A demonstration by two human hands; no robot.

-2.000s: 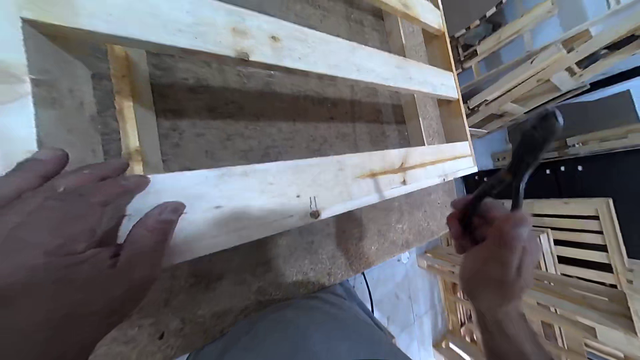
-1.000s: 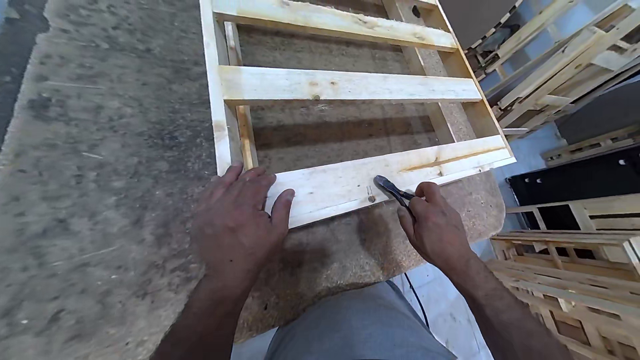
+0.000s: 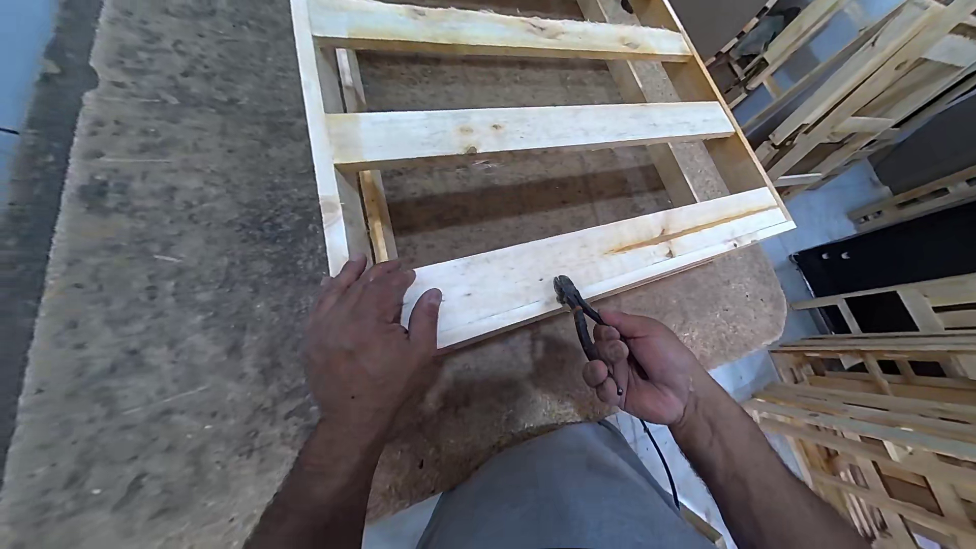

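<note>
A slatted wooden frame (image 3: 526, 126) lies on a worn particleboard worktop (image 3: 175, 305). My left hand (image 3: 366, 335) rests with fingers apart on the left end of the frame's nearest board (image 3: 488, 286), gripping nothing. My right hand (image 3: 640, 366) holds a pair of dark-handled pliers (image 3: 579, 313), with fingers wrapped about the handles. The jaws of the pliers are over the near edge of that board, right of its middle. Whether the jaws grip anything is too small to tell.
Stacked wooden frames (image 3: 877, 419) stand on the floor at the lower right. More timber frames (image 3: 854, 99) lean at the upper right, beside a black panel (image 3: 892, 244). A thin black cable (image 3: 662, 457) hangs below the worktop's near edge.
Two seconds ago my right hand held the pliers raised at the right, off the board; now their jaws are at its near edge. My left hand stays at the board's left end. The view has shifted.
</note>
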